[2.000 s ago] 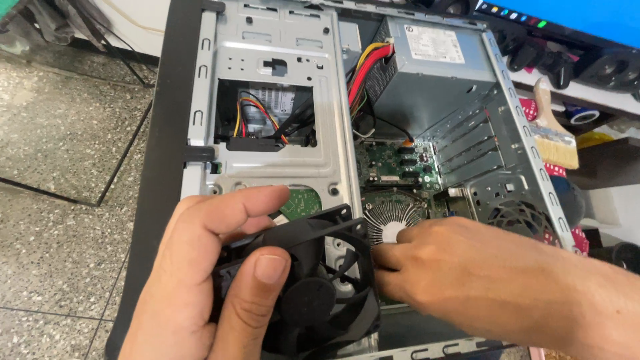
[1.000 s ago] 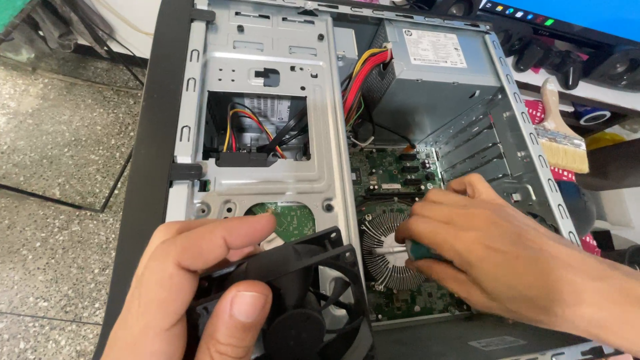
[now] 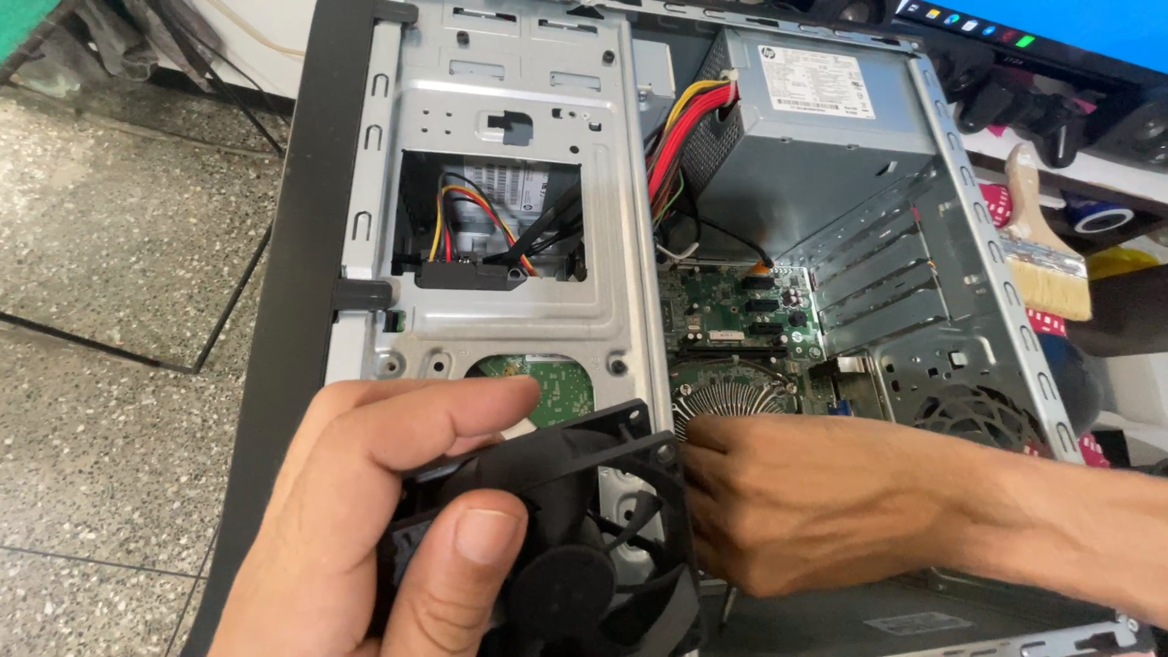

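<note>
A black case fan (image 3: 584, 547) is pinched in my left hand (image 3: 392, 520) between thumb and fingers, over the drive cage of a computer case. My right hand (image 3: 803, 502) is curled at the near edge of the round finned CPU heat sink (image 3: 730, 398), which it partly covers. Its fingertips are hidden. A thin metal shaft (image 3: 727, 604) shows just below that hand, fitting the teal-handled screwdriver seen earlier; the handle is now hidden. Behind lie the green motherboard (image 3: 721, 306) and the power supply (image 3: 812, 137) with its red and yellow cables (image 3: 689, 128).
The steel drive cage (image 3: 511, 319) and the case's right edge rail (image 3: 995, 246) flank the open interior. A flat paint brush (image 3: 1040, 255) stands beyond that rail. A monitor (image 3: 1077, 36) and game controllers (image 3: 1031, 109) are at the upper right.
Two seconds ago my right hand was low over the heat sink; one second ago it had lifted with the teal handle showing, and now it is low again. My left hand keeps the fan.
</note>
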